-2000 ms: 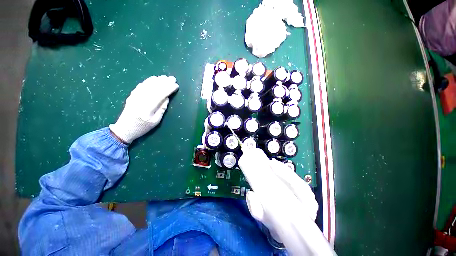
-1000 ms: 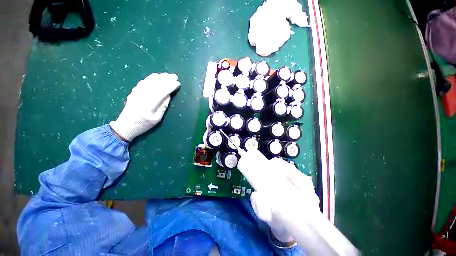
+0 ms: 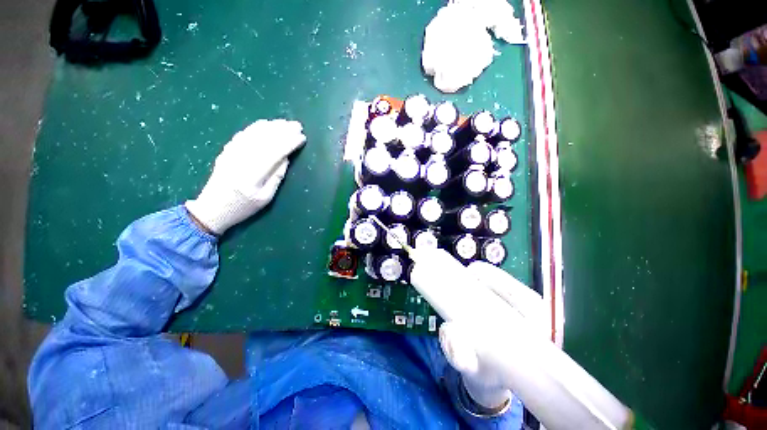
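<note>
The green circuit board (image 3: pixel 360 296) lies on the mat in front of me, with rows of upright black capacitors (image 3: pixel 401 204) with silver-white tops. My right hand (image 3: pixel 496 323), in a white glove, is closed around the long white glue syringe (image 3: pixel 439 284). Its thin needle (image 3: pixel 391 231) points up and left among the capacitors on the board's left side; its very tip is hard to tell. A copper-red coil (image 3: pixel 343 261) sits at the board's near left corner. My left hand (image 3: pixel 245 176), gloved, rests on the mat left of the board, holding nothing, its fingers together and slightly bent.
The green mat (image 3: pixel 193 92) is speckled white. A crumpled white cloth (image 3: pixel 458 46) lies beyond the board. A black loop (image 3: pixel 103 32) lies at the far left. A white-and-red strip (image 3: pixel 547 176) separates the mat from the green conveyor (image 3: pixel 631 210) on the right.
The needle has shifted left and slightly down among the capacitors, and the syringe's rear end has swung to the right. The left hand has hardly moved.
</note>
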